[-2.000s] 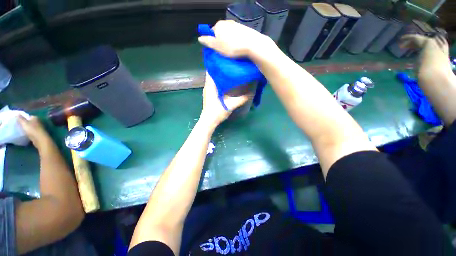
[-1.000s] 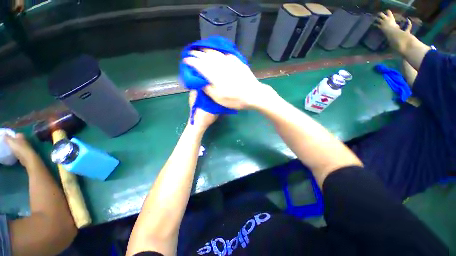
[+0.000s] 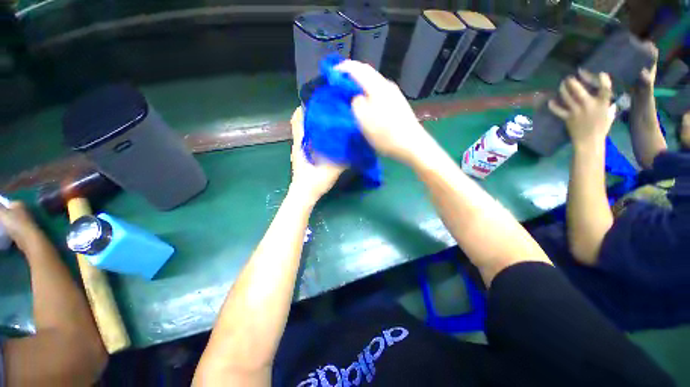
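Observation:
A bright blue cloth (image 3: 331, 125) is bunched over a dark unit above the bench in front of me. Only a dark edge of that unit shows at the cloth's upper left and below it; the rest is hidden. My left hand (image 3: 312, 172) holds the unit from the left and below, partly covered by the cloth. My right hand (image 3: 380, 107) grips the cloth from the upper right and presses it on the unit. My right hand is slightly blurred.
A grey speaker unit (image 3: 159, 162) stands left, by a mallet (image 3: 97, 291) and light-blue bottle (image 3: 132, 246). A white bottle (image 3: 492, 149) stands right. More units (image 3: 431, 53) stand behind the brown strip. Neighbours' arms show at both sides; the right person holds a grey unit (image 3: 614, 57).
My right hand has lifted from flat on top of the cloth to its upper right side, and a dark unit edge now shows. The right neighbour has raised a grey unit.

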